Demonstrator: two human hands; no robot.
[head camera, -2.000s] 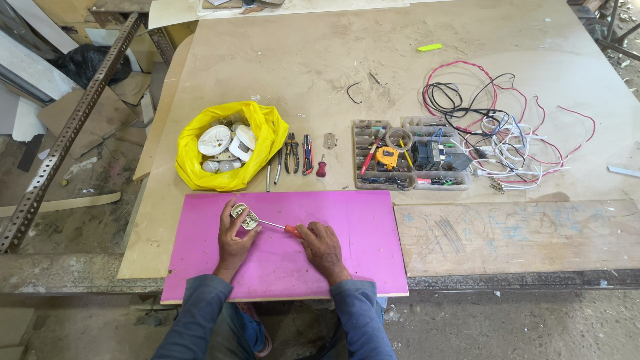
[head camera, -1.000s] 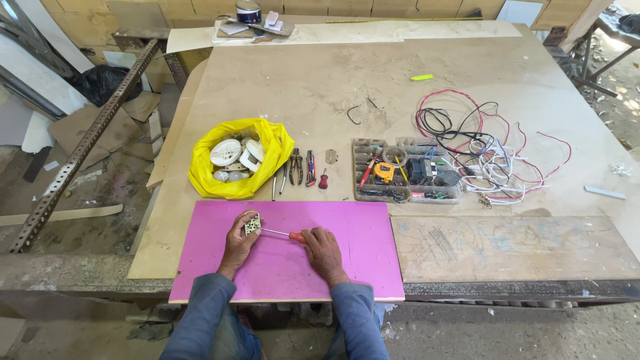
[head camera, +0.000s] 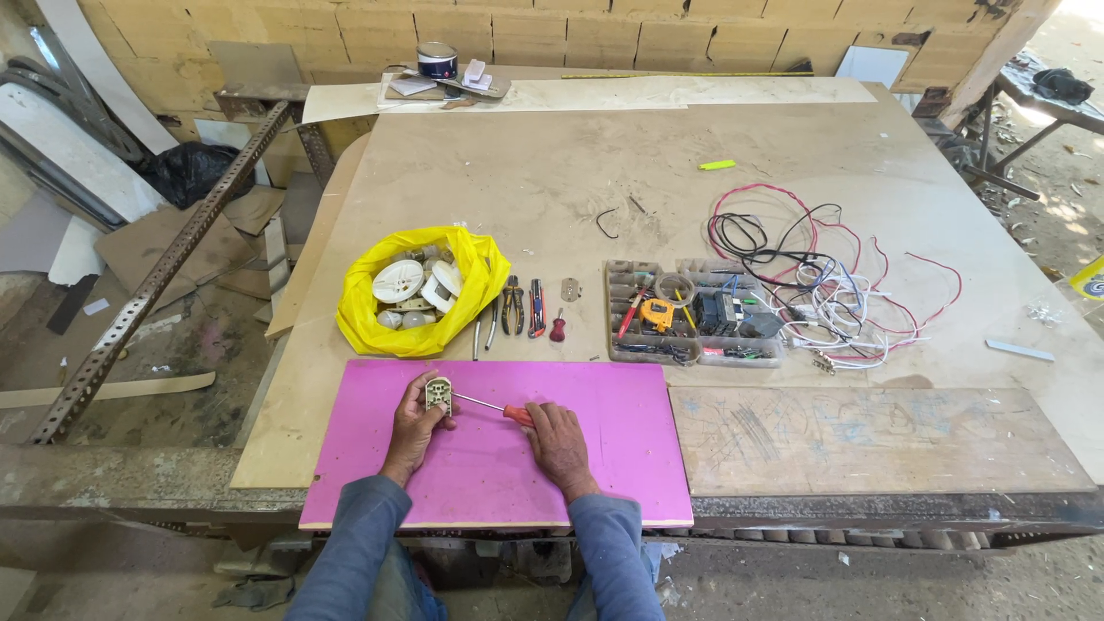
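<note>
My left hand (head camera: 416, 429) holds a small cream plastic electrical fitting (head camera: 438, 392), its open side with inner contacts facing up. In my right hand (head camera: 559, 444) is a screwdriver with a red handle (head camera: 518, 415); its shaft points left and the tip is at the fitting's right edge. Whether the tip touches a screw, I cannot tell. Both hands are above a pink board (head camera: 500, 483). Behind the board lie pliers (head camera: 513, 309), a red and black utility knife (head camera: 536, 308), a short screwdriver (head camera: 558, 328) and a yellow plastic bag (head camera: 362, 323) of white fittings and bulbs.
A compartment organizer (head camera: 617, 297) holds a yellow tape measure (head camera: 658, 314) and small parts. Tangled wires (head camera: 828, 285) lie beside it. A worn wooden board (head camera: 880, 440) adjoins the pink board on the right. A tin (head camera: 437, 60) stands at the table's far edge.
My left hand has turned the fitting, which was tilted two seconds ago and is upright in view now. The screwdriver stays in my right hand. The view has tilted up.
</note>
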